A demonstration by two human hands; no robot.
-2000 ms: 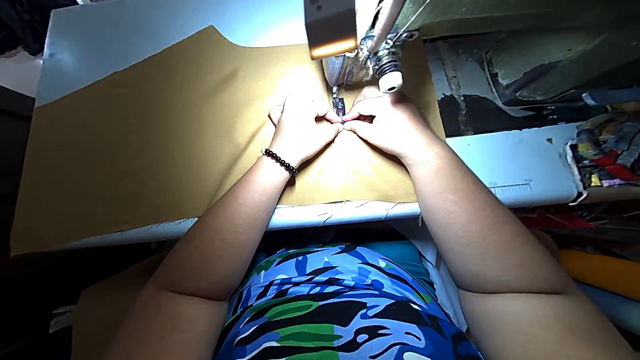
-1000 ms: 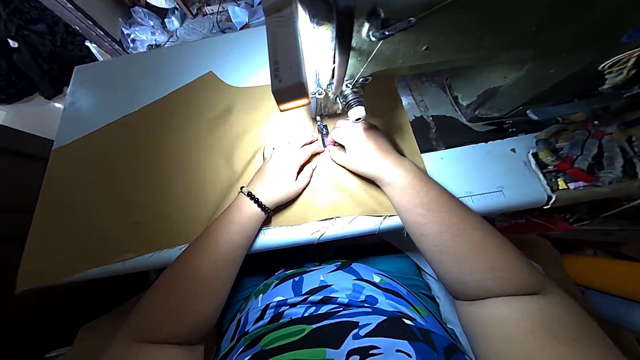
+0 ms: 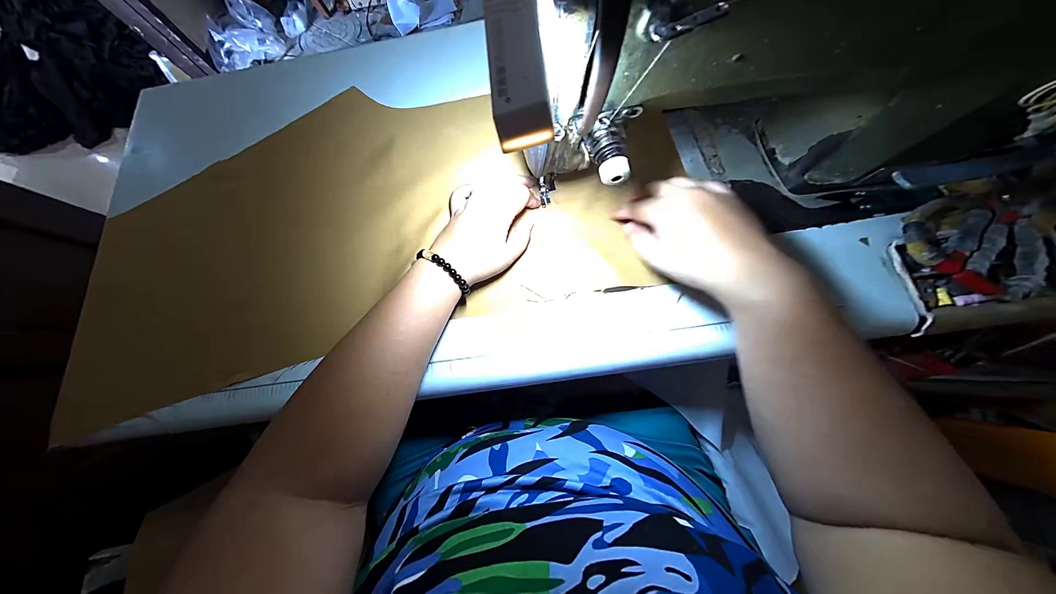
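A large piece of tan fabric (image 3: pixel 272 239) lies over the pale sewing table and passes under the presser foot (image 3: pixel 545 190) of a sewing machine (image 3: pixel 825 58). My left hand (image 3: pixel 491 227), with a beaded bracelet (image 3: pixel 445 271) at its wrist, rests on the fabric, fingertips just left of the presser foot. To the right, my right hand (image 3: pixel 693 235) is blurred, its fingers partly curled over the fabric's right part; whether it touches the cloth or holds anything cannot be told. Glare washes out the fabric around the foot.
A lamp (image 3: pixel 520 74) and a tension knob (image 3: pixel 612 165) hang close above the hands. On the right, a tray (image 3: pixel 912 285) holds thread spools and scraps. The table's front edge (image 3: pixel 577 359) runs before my body. Plastic bags (image 3: pixel 247 37) lie beyond the table at the back left.
My right hand has moved right, away from the presser foot, where both hands were close together. My left hand stays beside the foot.
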